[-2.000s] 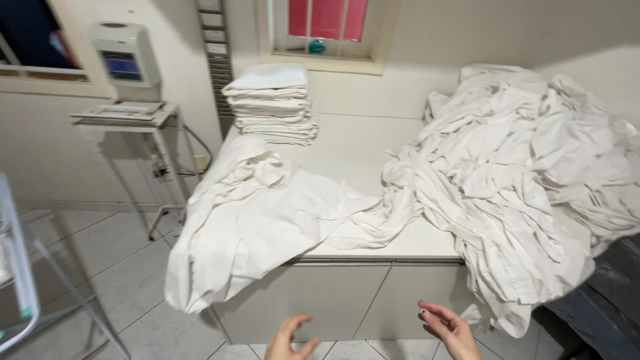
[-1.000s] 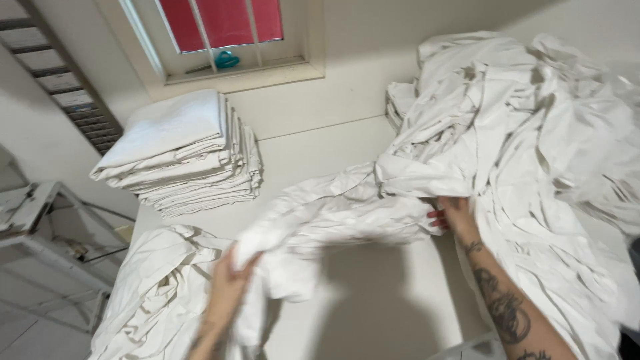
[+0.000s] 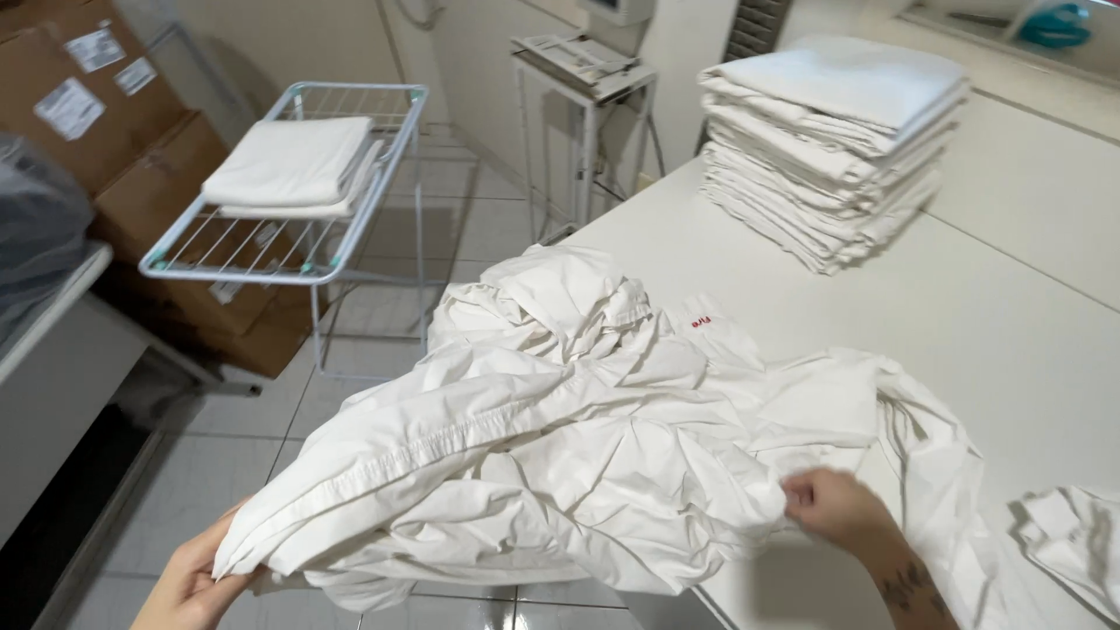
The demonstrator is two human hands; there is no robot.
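Note:
A crumpled white cloth (image 3: 612, 464), with a gathered seam along it and small red lettering at one corner, lies over the white table's near left end and hangs past the edge. At the lower left, my left hand (image 3: 201, 560) grips the end of the gathered part, lifting it beyond the table. My right hand (image 3: 831, 507) is closed at the cloth's right side, pinching a bit of it, slightly blurred. Behind the cloth stands a tall stack of folded white cloths (image 3: 822, 149). Part of another white cloth (image 3: 1072, 542) shows at the right edge.
To the left, a folding drying rack (image 3: 328, 276) holds folded white cloths (image 3: 289, 166). Cardboard boxes (image 3: 61, 96) are piled behind it. A small metal stand (image 3: 586, 83) with papers is beyond the white table (image 3: 1006, 350). Another table (image 3: 79, 297) bears a grey bag.
The view has swung left. Both hands were free two seconds ago; one second ago they were at the cloth in front of the stack. The gathered end is now held out at the left.

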